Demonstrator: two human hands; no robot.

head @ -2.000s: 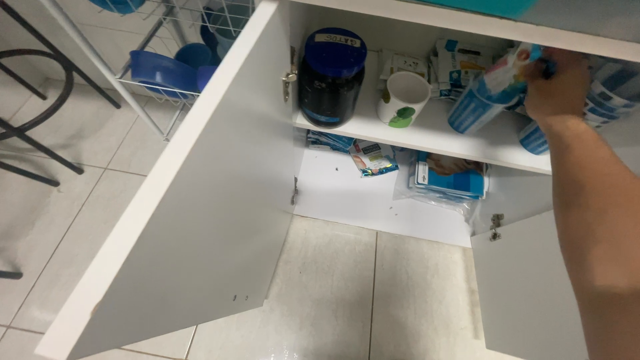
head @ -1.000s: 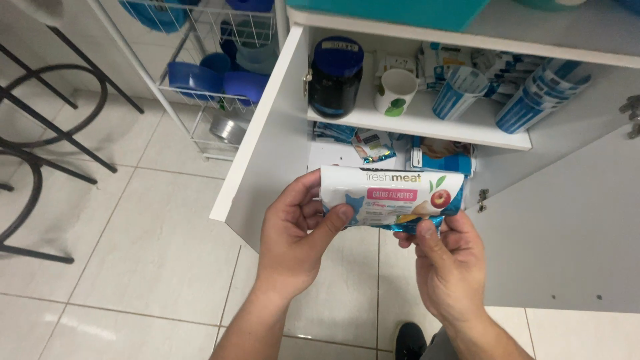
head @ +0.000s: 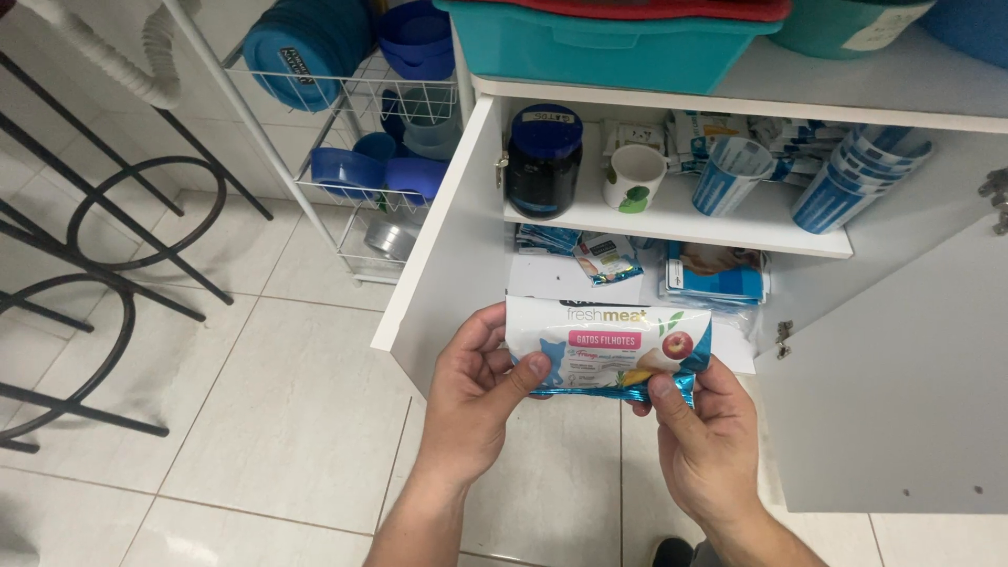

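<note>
A white and blue foil pouch of kitten food (head: 606, 346) is held level in front of the open cabinet. My left hand (head: 480, 394) grips its left end, thumb on the front. The right end is pinched by my right hand (head: 701, 433), with the thumb at the lower corner. Behind the pouch, the upper shelf (head: 669, 224) bears a dark jar with a blue lid (head: 543, 169), a white mug with green leaves (head: 632, 179), a blue-and-white cup (head: 728, 177) and a leaning stack of similar cups (head: 854, 181). Small sachets (head: 709, 130) lie behind them.
Packets (head: 606, 260) and a blue stack of packs (head: 713, 276) lie on the lower level. The left cabinet door (head: 449, 260) and right door (head: 906, 378) stand open. A wire rack (head: 346, 157) with blue bowls is at left, near black metal stools (head: 134, 213). A teal bin (head: 598, 51) sits on top.
Two seconds ago one hand reached into the upper shelf by the cups. Both hands have since come to the pouch in front of the cabinet, and its hold looks much the same as one second ago.
</note>
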